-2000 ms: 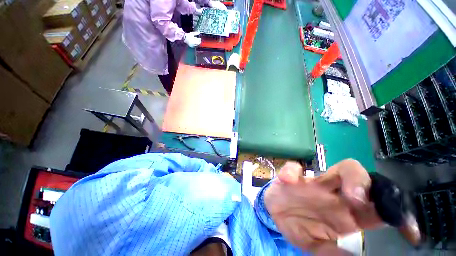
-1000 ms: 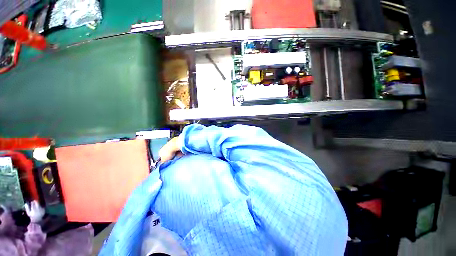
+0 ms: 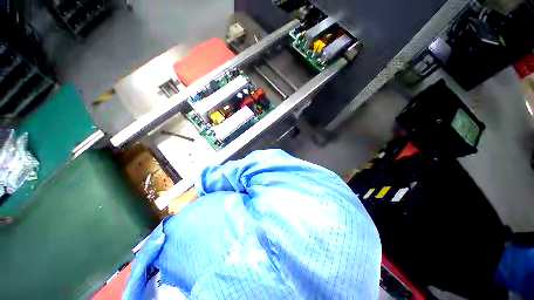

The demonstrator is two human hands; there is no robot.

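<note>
My right hand (image 3: pixel 182 202) shows only in small part past its blue cuff, beside the near rail's left end. Its fingers are mostly hidden, so whether it holds anything cannot be told. My left hand is not visible; a blue sleeve shows at lower left. A populated circuit board (image 3: pixel 234 127) lies component side up across two silver conveyor rails (image 3: pixel 250 140), with pale bars, yellow parts and dark red coils. A second similar board (image 3: pixel 334 47) lies farther along the rails, by the grey machine (image 3: pixel 383 35).
The green conveyor belt (image 3: pixel 76 220) is at lower left, with a brown box of small bits (image 3: pixel 142 170) at its end. Clear plastic bags (image 3: pixel 14 161) lie at far left. A red pad (image 3: pixel 203 60) is beyond the rails. A black crate (image 3: pixel 442 117) stands at right.
The view has swung towards the machine, so the rails now run diagonally and the belt sits lower left. The orange foam pad is mostly out of view. My right hand is still near my chest.
</note>
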